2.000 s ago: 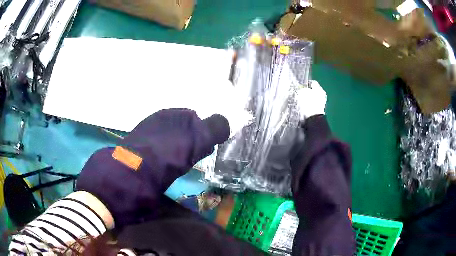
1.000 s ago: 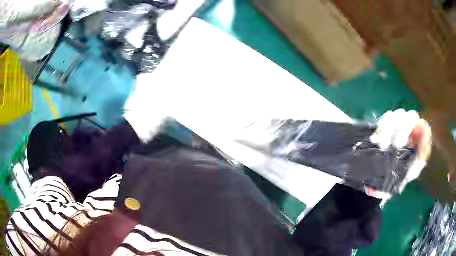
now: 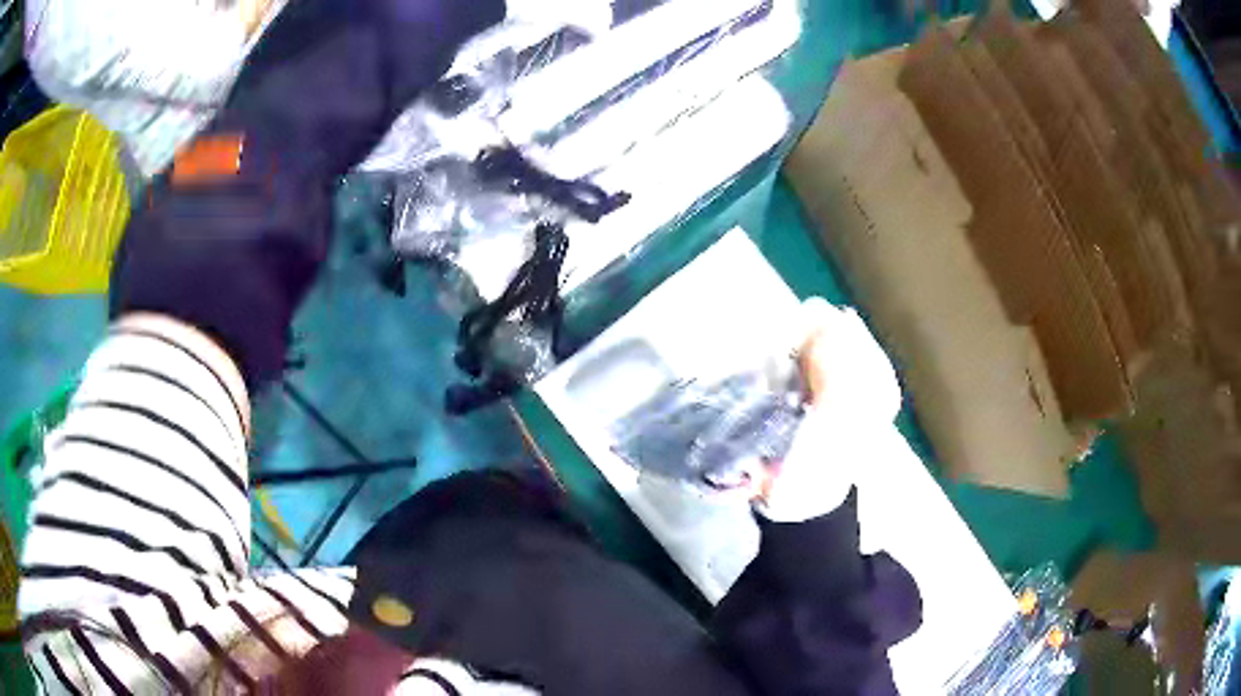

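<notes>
My right hand (image 3: 844,408), in a white glove with bare fingertips, grips a dark flat part in a clear bag (image 3: 701,424). The bag lies on or just above the left end of a white insert (image 3: 939,551), near a shallow recess. The insert lies slanted on the green table. My left arm reaches up past long white units in clear plastic (image 3: 667,109) with bundled black cords (image 3: 531,292). My left hand cannot be made out at the top edge. A bagged accessory pack with orange ends (image 3: 1007,646) is at the insert's lower right end.
Open brown cartons (image 3: 939,272) stand side by side at the right. A yellow crate (image 3: 61,197) is at the far left, below a white plastic-wrapped bundle (image 3: 129,61). A black stool frame (image 3: 334,469) stands on the blue floor, left of the table.
The view has turned left towards the white units. The insert now lies on the table, and my right hand has brought the bagged dark part over its left end. My left arm now reaches up.
</notes>
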